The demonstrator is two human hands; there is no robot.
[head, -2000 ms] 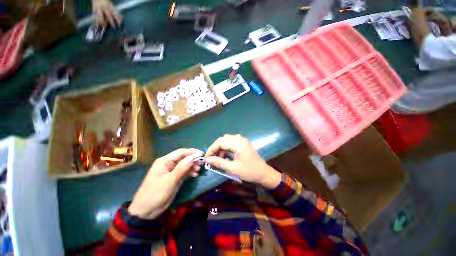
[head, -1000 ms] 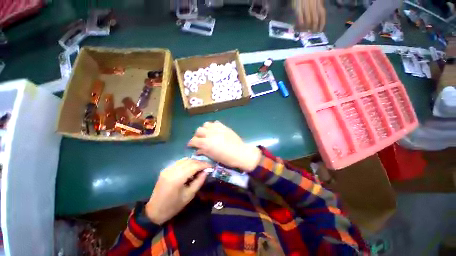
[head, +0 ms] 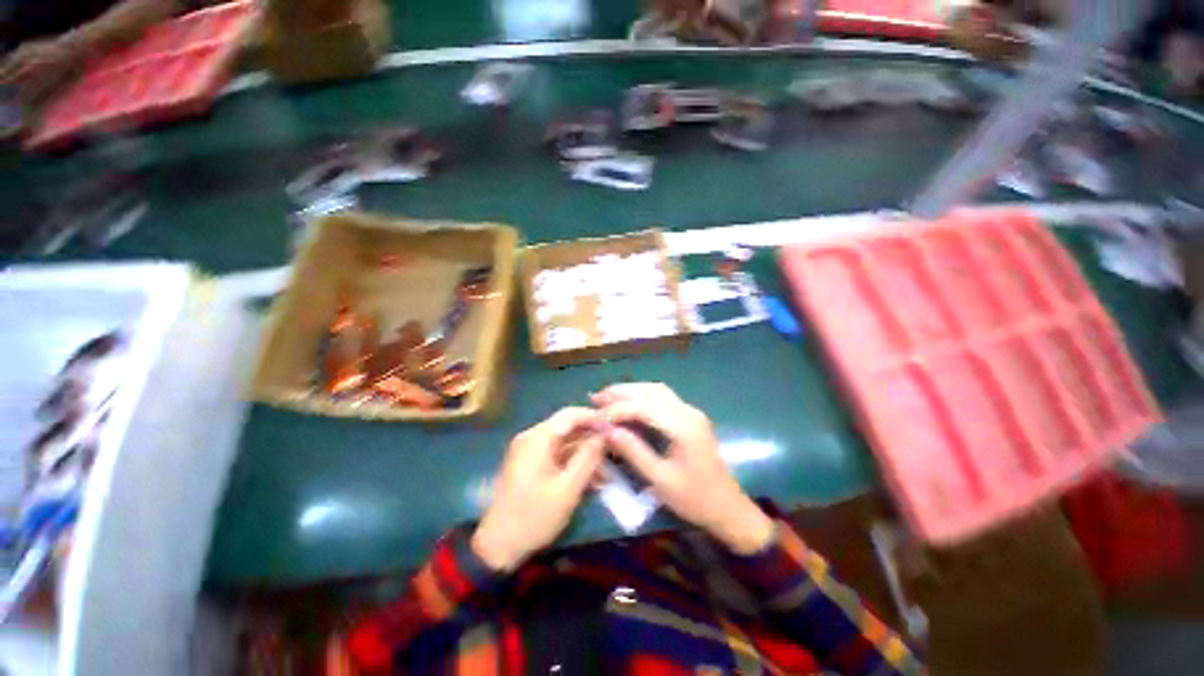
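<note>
My left hand (head: 541,486) and my right hand (head: 676,460) meet above the green table's near edge. Together they hold a small white housing frame (head: 625,502), which shows below the fingers. The fingertips of both hands touch at its upper end and hide what they pinch there. The picture is blurred, so finer parts of the housing cannot be told.
A carton of copper-brown parts (head: 396,363) and a smaller carton of white rings (head: 605,301) lie ahead. A white frame (head: 724,304) and a blue part (head: 782,316) lie beside them. A pink tray (head: 977,363) is right, a white bin (head: 132,436) left. Housings lie on the belt (head: 462,178).
The view has shifted, so the cartons and tray sit lower and further right. My right hand no longer lies flat over the housing; both hands' fingertips now meet at its upper end.
</note>
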